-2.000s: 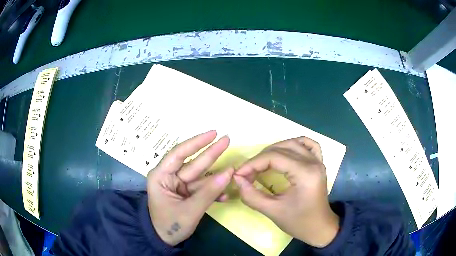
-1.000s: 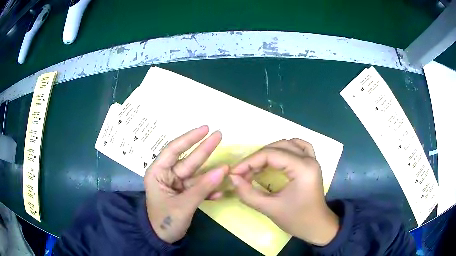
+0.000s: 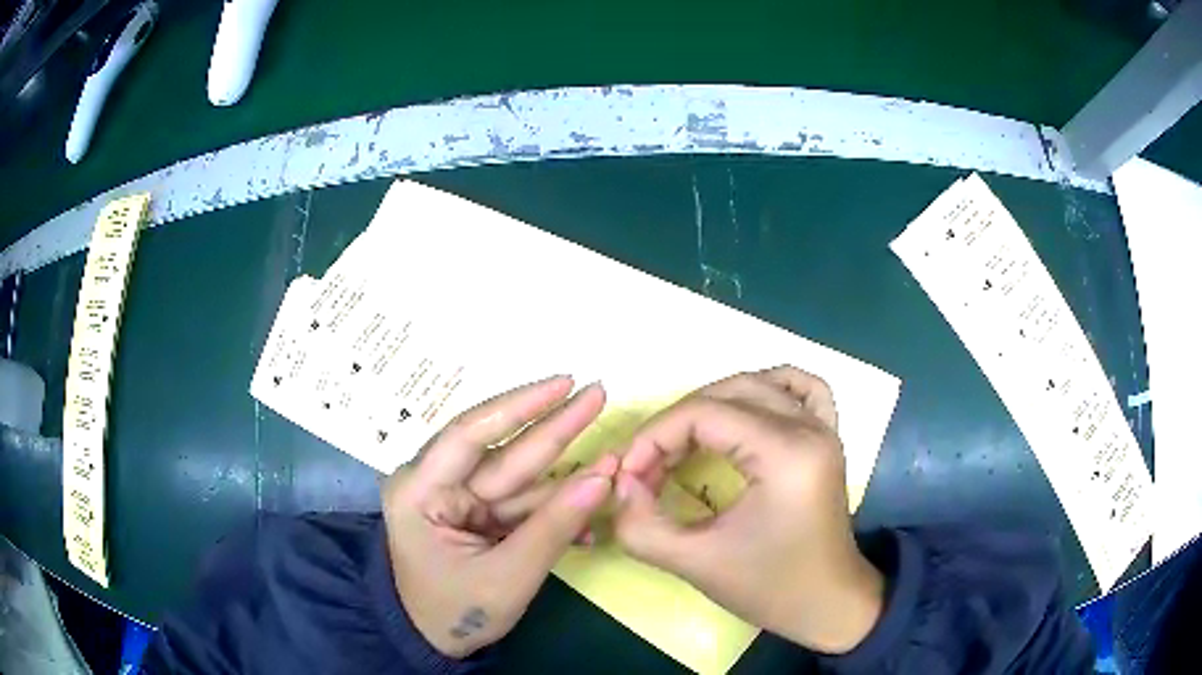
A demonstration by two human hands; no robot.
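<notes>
My left hand (image 3: 481, 521) and my right hand (image 3: 758, 501) meet at the thumb and index fingertips over the paper pile. Whatever may be pinched between the fingertips is too small to tell. The left hand's other fingers are spread apart; the right hand's fingers are curled. Below them lies a yellow release liner (image 3: 686, 613) with a few dark marks. It lies on a large white sheet (image 3: 554, 290), with printed label sheets (image 3: 376, 350) at its left end. The hands hide part of the yellow sheet.
A narrow left label strip (image 3: 92, 396) and a slanted right label strip (image 3: 1035, 363) lie on the green worktop. White handheld devices (image 3: 240, 53) lie on the green belt beyond the scuffed rail (image 3: 554, 125). A grey post (image 3: 1140, 112) and blank white paper (image 3: 1173, 264) are at right.
The devices on the belt have shifted right. The left hand's raised fingers first went up a little, then came down. Both hands' fingertips stay together.
</notes>
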